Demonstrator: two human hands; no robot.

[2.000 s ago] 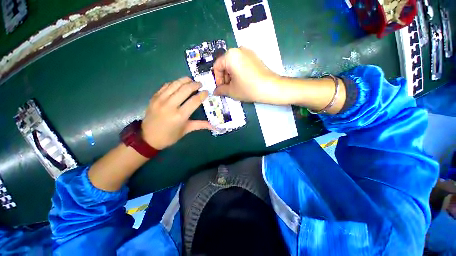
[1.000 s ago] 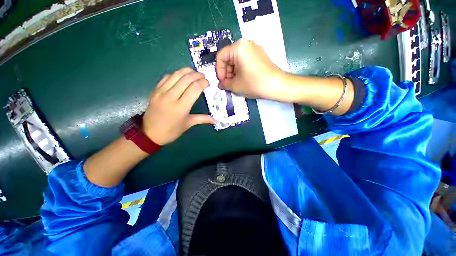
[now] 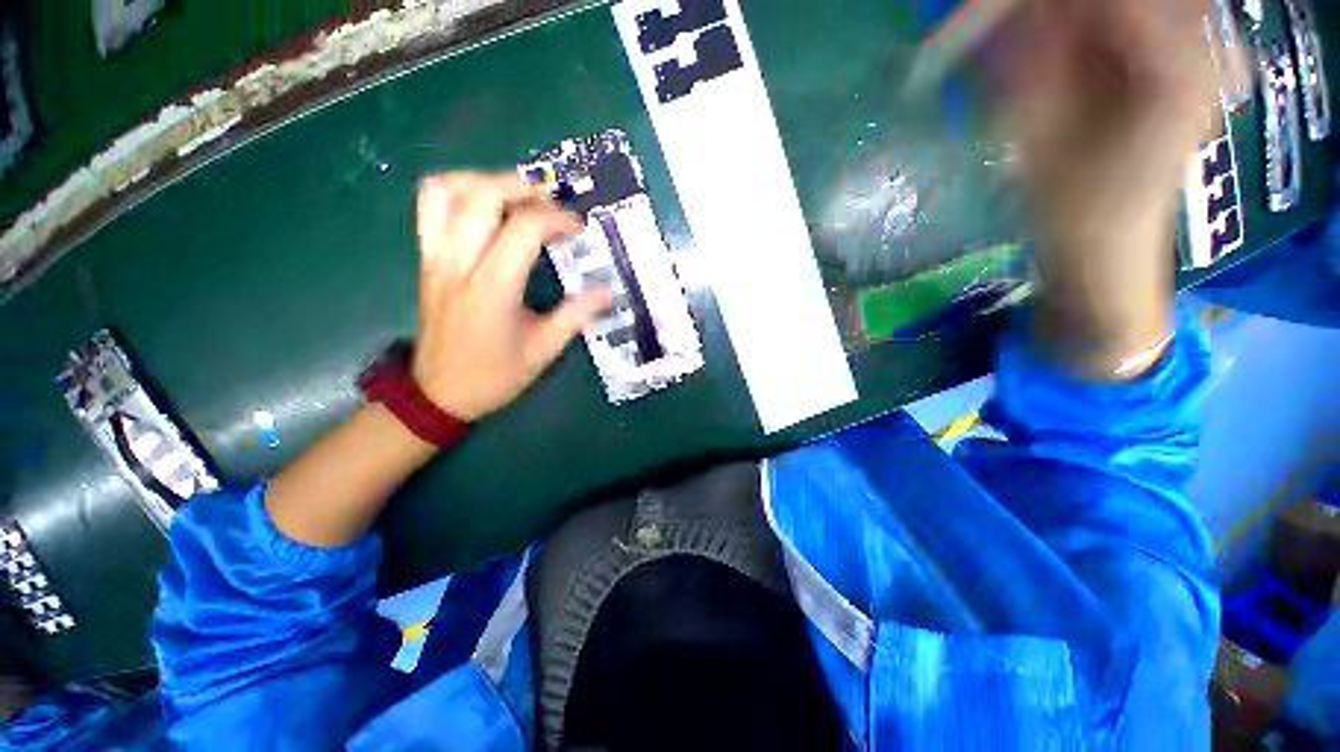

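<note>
A phone mid-frame [image 3: 670,322] lies on the dark green bench in front of me, its speckled board end away from me and a long dark slot in its pale lower part. My left hand [image 3: 492,294] is at its left edge, thumb and fingers apart, fingertips over the frame. A white backing sheet [image 3: 772,243] with black stickers [image 3: 694,52] at its far end lies just right of the frame. My right hand [image 3: 1102,88] is blurred at the upper right, over the place of the red bin; its fingers and anything in them cannot be made out.
Another mid-frame [image 3: 135,426] lies at the left, with a checkered black-and-white part [image 3: 33,576] beyond it. A green item [image 3: 941,294] lies near my right forearm. Spare sticker sheets [image 3: 1214,206] and narrow metallic parts [image 3: 1281,118] are at the far right. A worn pale edge [image 3: 221,110] borders the conveyor.
My right hand has left the frame and moved to the upper right, uncovering the dark slot and the green item. My left fingers have spread and lifted somewhat.
</note>
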